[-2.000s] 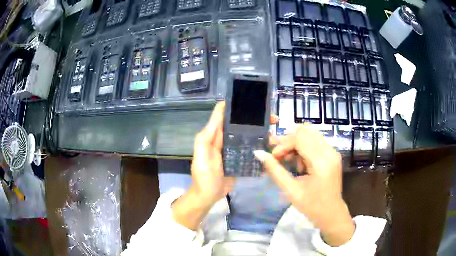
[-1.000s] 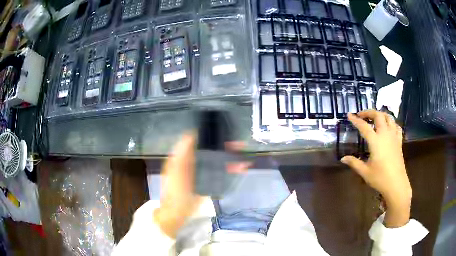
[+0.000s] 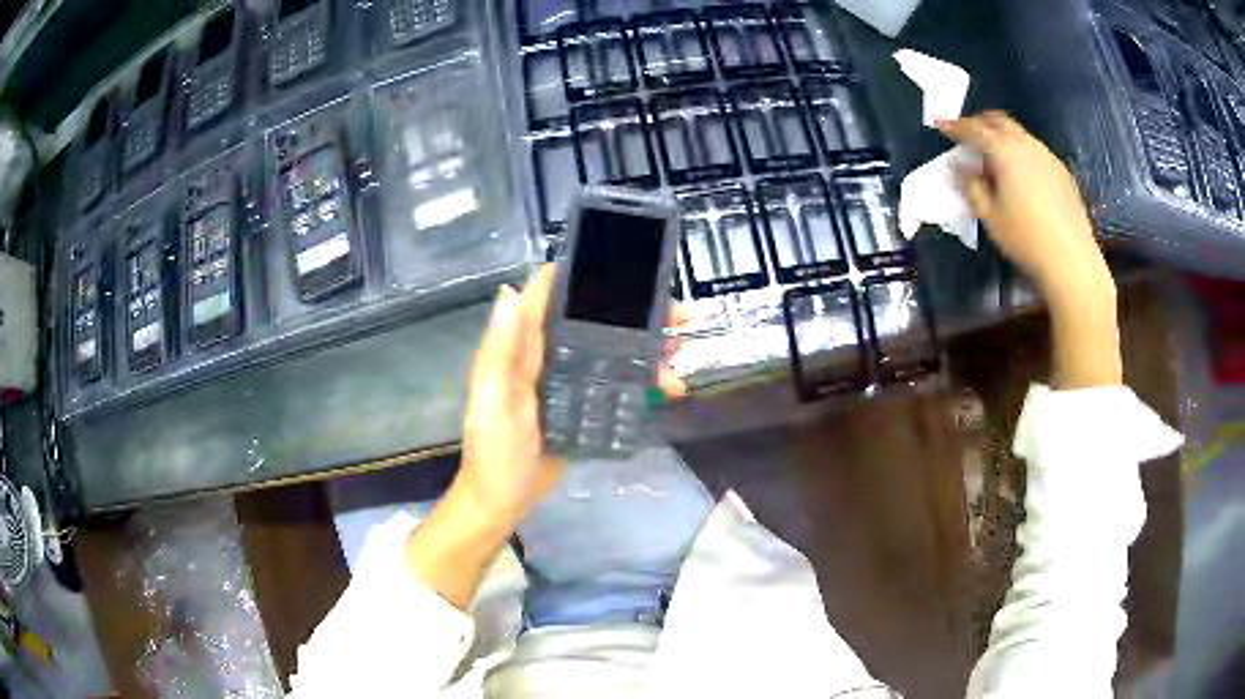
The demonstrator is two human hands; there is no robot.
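Observation:
My left hand (image 3: 508, 396) holds a dark grey keypad phone (image 3: 609, 325), screen end up and number keys facing me, in front of the bench edge. My right hand (image 3: 1017, 184) is at the bench right, its fingertips at a white wiping cloth (image 3: 937, 201); whether they grip it I cannot tell. Another white piece (image 3: 934, 85) lies just behind. The lens tray (image 3: 737, 358) holds rows of black-framed screen lenses (image 3: 720, 243) between the two hands.
A clear phone tray (image 3: 481, 277) with several phones in pockets stands left on the bench. More phone trays (image 3: 1158, 205) are stacked far right. A white fan (image 3: 17, 533) is at the far left. Shiny clear plastic (image 3: 184, 601) lies below the bench edge.
The view has turned to the right. My right hand has moved from the phone, past the lens tray's front right corner, to the white cloth. My left hand still holds the phone.

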